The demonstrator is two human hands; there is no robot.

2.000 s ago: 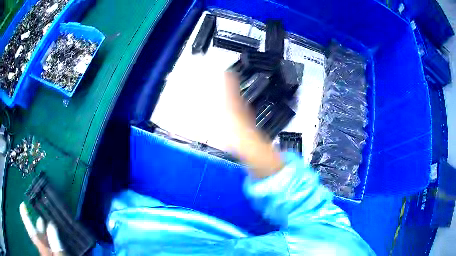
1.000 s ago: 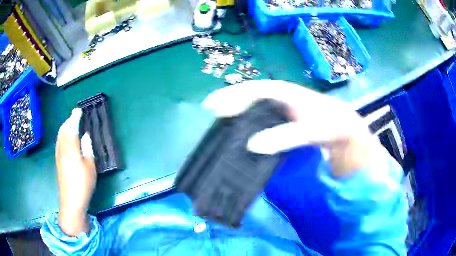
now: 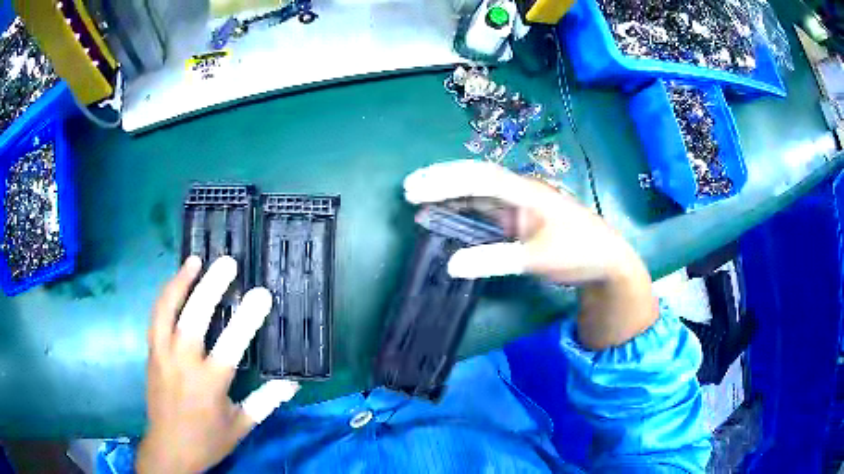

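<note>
Two black plastic housings lie side by side on the green mat, lengthwise slots up and ridged ends away from me: one on the left [image 3: 217, 222] and one beside it [image 3: 298, 278]. My left hand [image 3: 208, 356], with white finger cots, has its fingers apart over the left housing and the gap between the two; whether it presses on them is hard to tell. My right hand [image 3: 546, 227] holds a third black housing [image 3: 430, 310] by its ridged end, between thumb and fingers, tilted, right of the other two at the mat's front edge.
Loose metal terminals [image 3: 500, 116] lie on the mat at back centre-right. Small blue parts bins stand at left [image 3: 67, 199] and right [image 3: 671, 153]. The pale base plate [image 3: 352, 56] and green start button [image 3: 498, 16] are at the back. The supply box [image 3: 787, 324] is below the bench at right.
My right hand has set down a housing beside the first and holds another by its end. My left hand has opened above the lying housings. Before that, my right hand was over the supply box.
</note>
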